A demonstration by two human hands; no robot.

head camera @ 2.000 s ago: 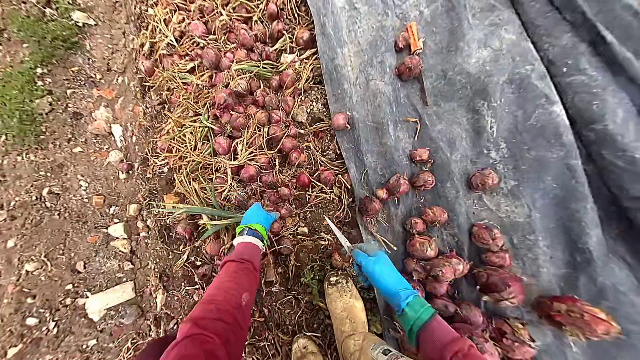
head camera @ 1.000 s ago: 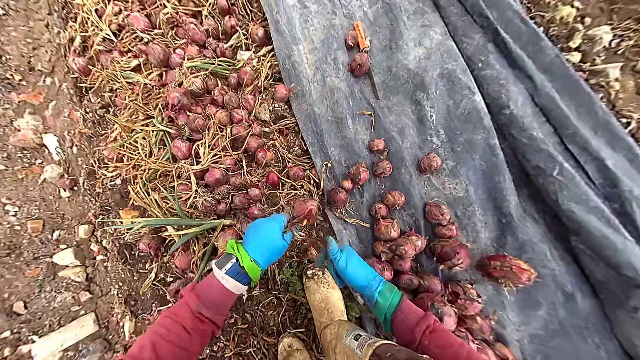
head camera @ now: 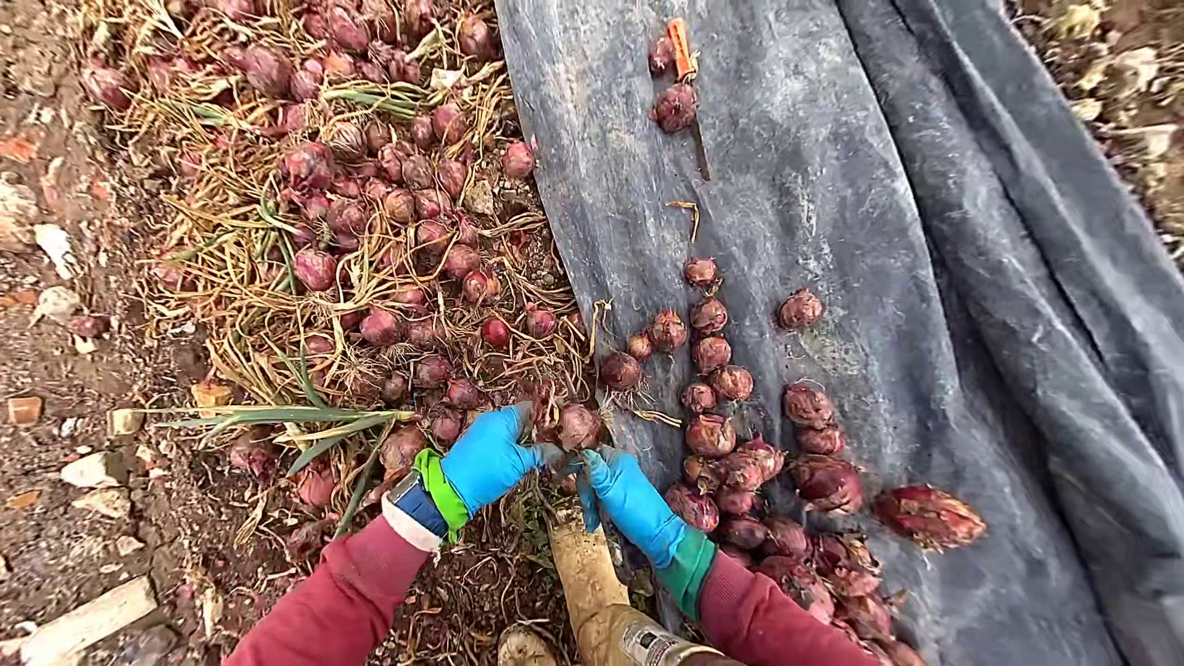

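Note:
In the head view my left hand (head camera: 490,458), in a blue glove, is closed on a red onion (head camera: 579,427) near the sheet's left edge. My right hand (head camera: 634,504), also blue-gloved, has its fingertips bent just below that onion; no knife blade shows clearly there. To the left, many red onions (head camera: 314,268) lie among dry stalks. Trimmed-looking red onions (head camera: 712,435) sit in a loose line and a heap on the grey sheet (head camera: 629,222), right of my hands. Farther up the sheet lies an orange-handled tool (head camera: 683,51) with a thin blade, beside two onions.
My boots (head camera: 585,564) stand on soil just below my hands. Green leaves (head camera: 296,418) stretch left of my left wrist. Stones and a pale block (head camera: 88,622) lie on the soil at the left. The sheet has folds on its right side.
A knife blade showed at my right hand two seconds ago; now it does not. My left hand has lifted an onion from the pile and brought it beside my right hand. The view has shifted.

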